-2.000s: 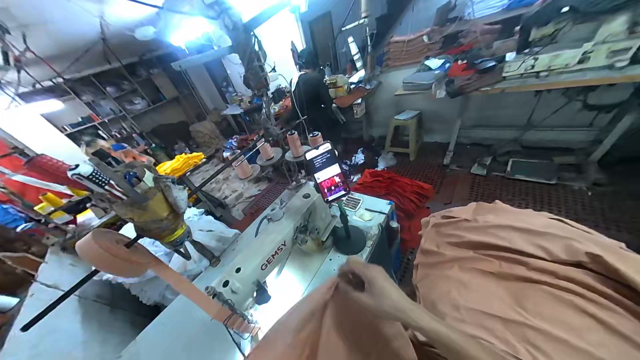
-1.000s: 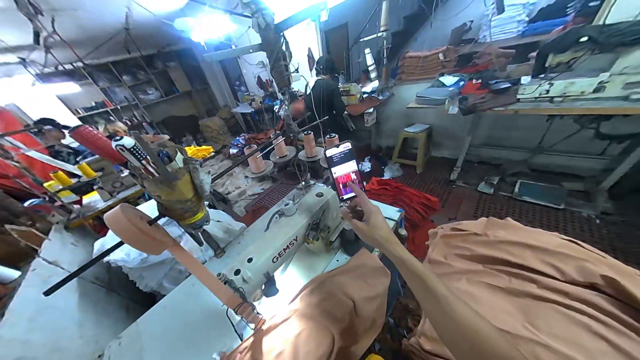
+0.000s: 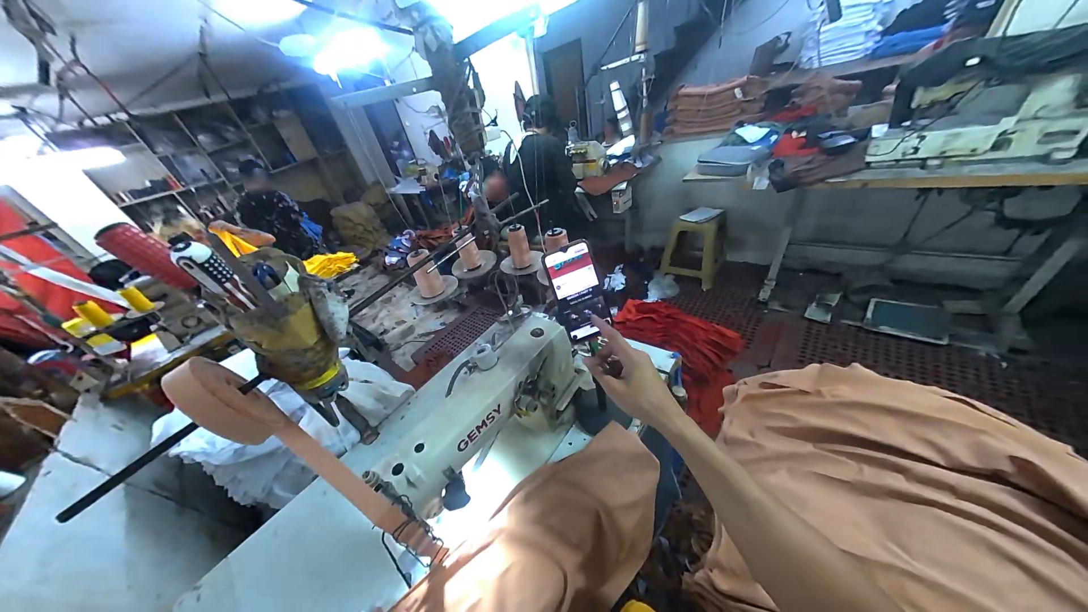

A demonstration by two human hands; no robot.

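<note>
My right hand [image 3: 625, 370] reaches in from the lower right, its index finger extended to the lower screen of a smartphone [image 3: 575, 289] and the other fingers curled. The phone stands upright behind the head of a white Gemsy sewing machine [image 3: 484, 408]. Tan fabric [image 3: 561, 527] lies at the lit needle area, which it partly hides. A roll of tan fabric tape [image 3: 221, 399] hangs on a black rod, its strip running down to the machine. More tan fabric [image 3: 884, 476] is heaped at the right. My left hand is not in view.
Thread cones [image 3: 520, 248] stand behind the machine. A tool-filled holder [image 3: 289, 331] rises at the left beside white cloth [image 3: 280, 433]. Red fabric [image 3: 688, 348] lies beyond the phone, near a stool [image 3: 697, 246]. Two people are farther back, one at another machine.
My right hand has moved from the tan fabric up to the phone. The phone's screen shows different content. The tan fabric at the machine lies lower, away from my hand.
</note>
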